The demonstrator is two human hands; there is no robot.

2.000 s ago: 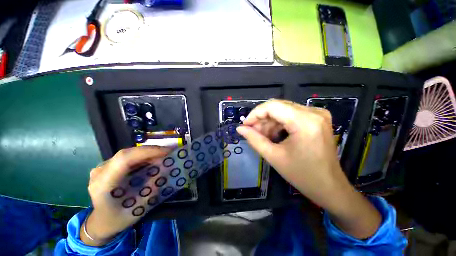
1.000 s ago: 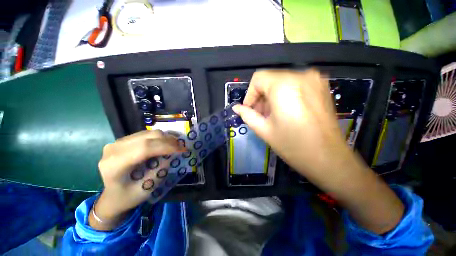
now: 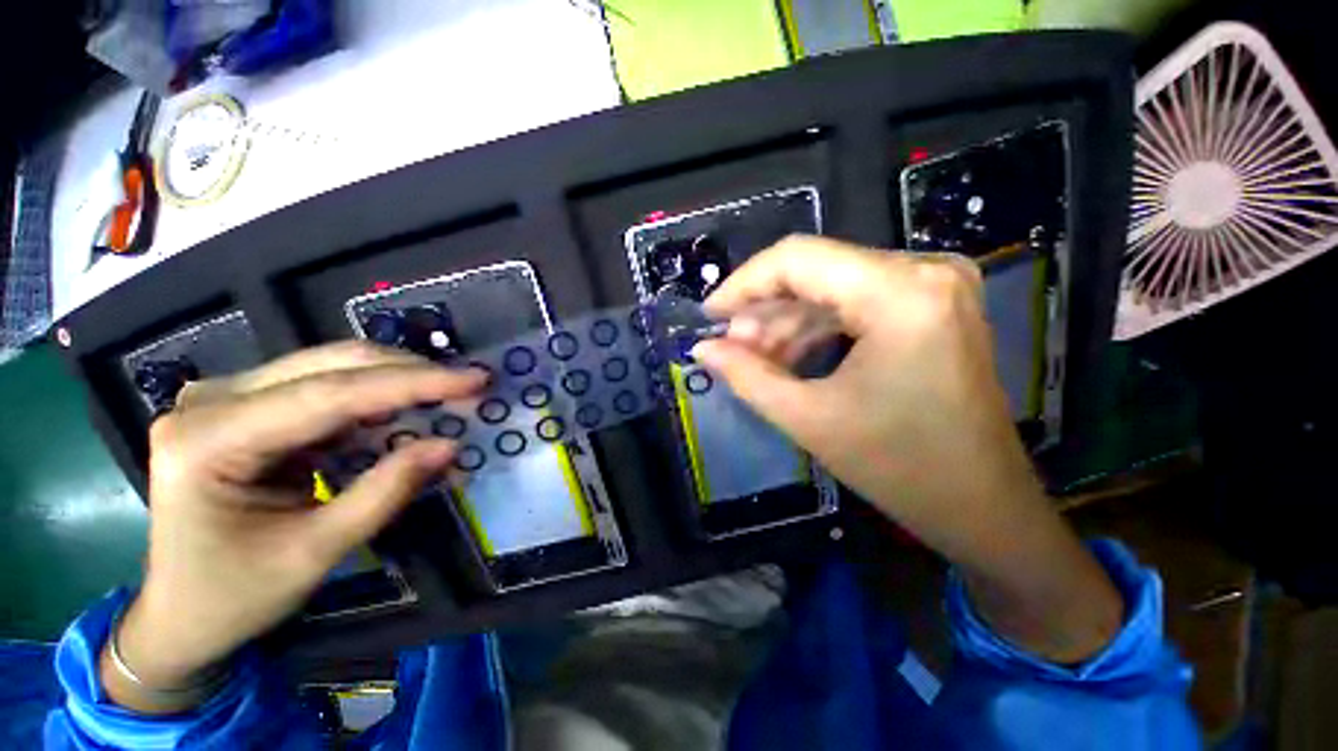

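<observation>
A clear adhesive ring sheet (image 3: 550, 385) with rows of dark rings is stretched between both hands above the phones. My left hand (image 3: 301, 462) grips its left end between thumb and fingers. My right hand (image 3: 866, 374) pinches its right end beside the camera area of a phone (image 3: 748, 440). That open-backed phone lies in a pocket of the black foam tray (image 3: 580, 165). Another phone (image 3: 536, 506) lies under the sheet. Whether a loose ring is between my right fingertips cannot be told.
More phones lie in the tray's right pocket (image 3: 1023, 316) and far left pocket, partly behind my left hand. Behind are orange-handled scissors (image 3: 132, 206), a tape roll (image 3: 203, 151), white paper (image 3: 440, 74) and a lime-green pad (image 3: 704, 44) with a phone. A pink fan (image 3: 1211, 198) stands right.
The view has swung right, so the tray sits tilted and further left. The sheet is held more level. My left hand's thumb and fingers are spread wider along its end.
</observation>
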